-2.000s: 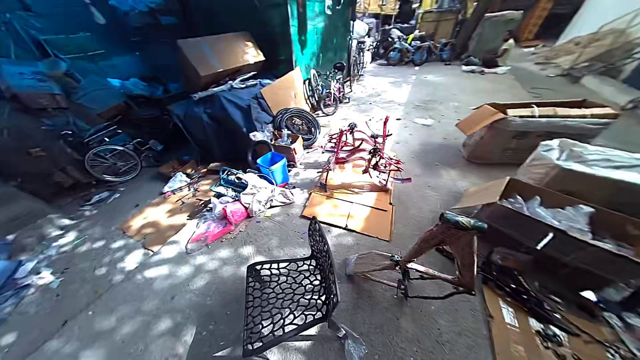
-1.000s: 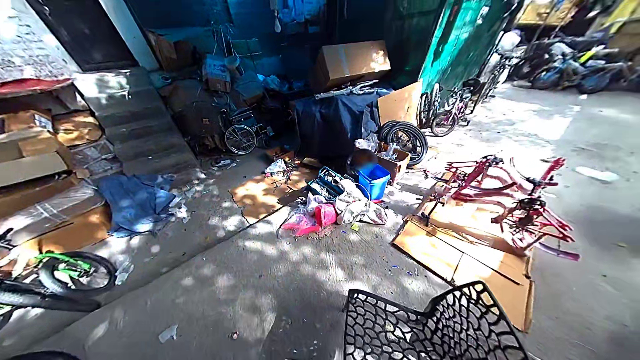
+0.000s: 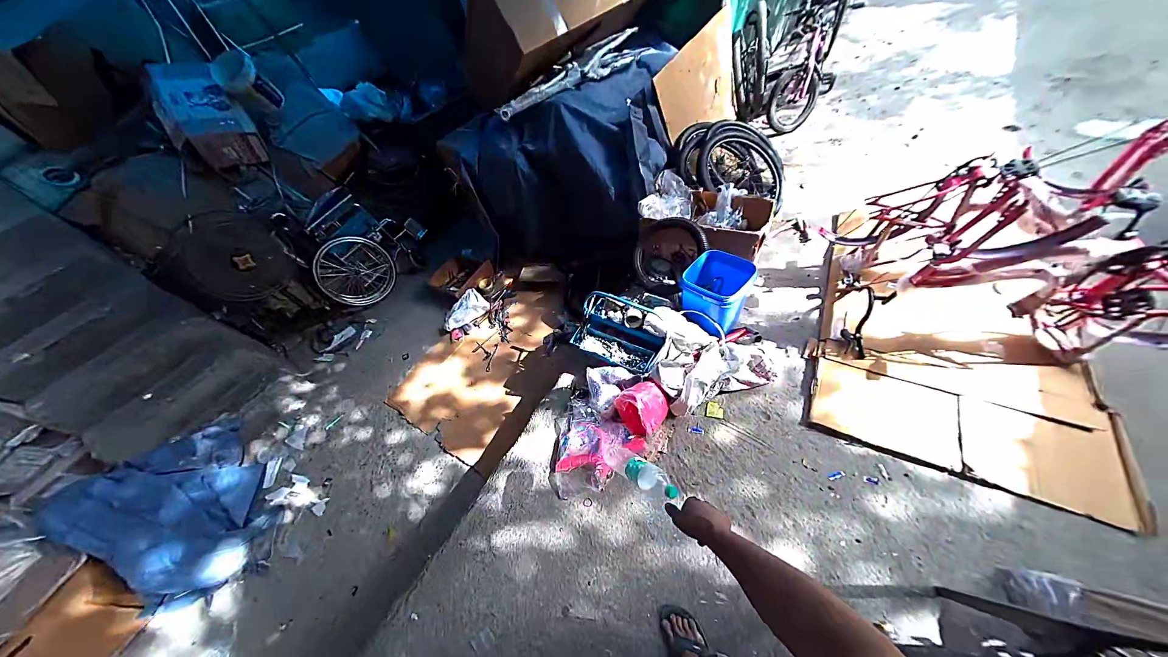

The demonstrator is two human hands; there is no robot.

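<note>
My right hand (image 3: 701,520) reaches forward from the lower right, its fingers closed at the green cap end of a clear plastic bottle (image 3: 648,476) with a green label. The bottle points away from me, in front of pink plastic packaging (image 3: 584,449) and a pink container (image 3: 641,408) on the ground. Beyond these lie white cloths or bags (image 3: 698,360), a blue open toolbox (image 3: 619,336) with small parts, and a blue plastic bucket (image 3: 718,283). My left hand is out of view.
Red bicycle frames (image 3: 967,255) lie on flattened cardboard (image 3: 885,415) at right. A small spoked wheel (image 3: 354,271) stands at left, with blue cloth (image 3: 173,511) on the ground nearer. Tyres (image 3: 741,160) lean beside a dark tarp (image 3: 566,155). My sandalled foot (image 3: 683,630) shows below.
My right hand has come into view, holding the bottle. The view has swung left and down; the black chair at the bottom of the earlier frames is no longer clearly seen.
</note>
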